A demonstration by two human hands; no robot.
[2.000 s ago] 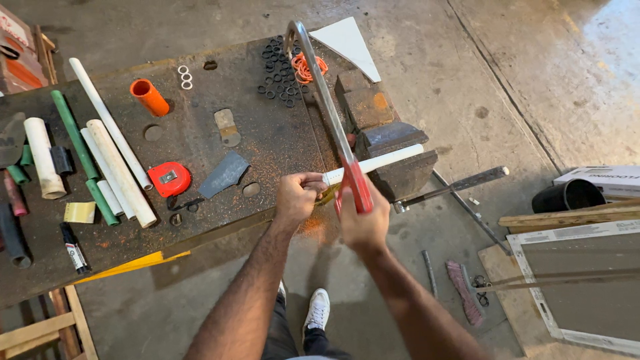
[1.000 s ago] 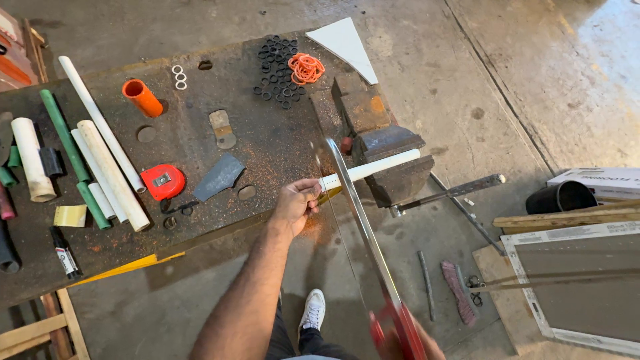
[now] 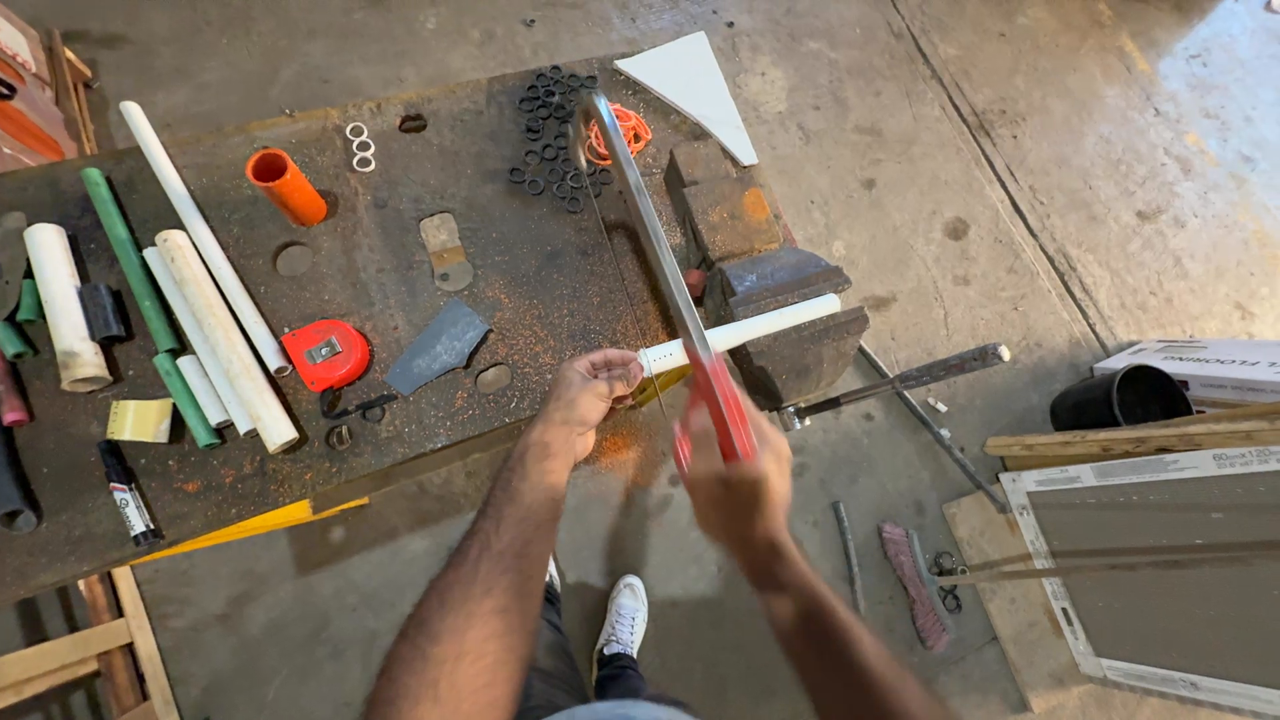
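A white plastic pipe lies clamped between the jaws of a bench vise at the table's right end. My left hand grips the pipe's free left end with thumb and fingers; small dark marks show on the pipe beside it. My right hand, blurred, is closed on the red handle of a hacksaw, whose metal frame points away from me. The saw's thin blade crosses the pipe close to my left fingertips. Whether the blade has cut into the pipe cannot be told.
On the steel table lie a red tape measure, an orange pipe, green pipes, white pipes, a black marker and many black rings. The vise handle juts out over the floor.
One second ago the hacksaw was drawn back toward my body; now its frame reaches forward over the table. My right hand has moved forward with it, while my left hand stays at the pipe's end.
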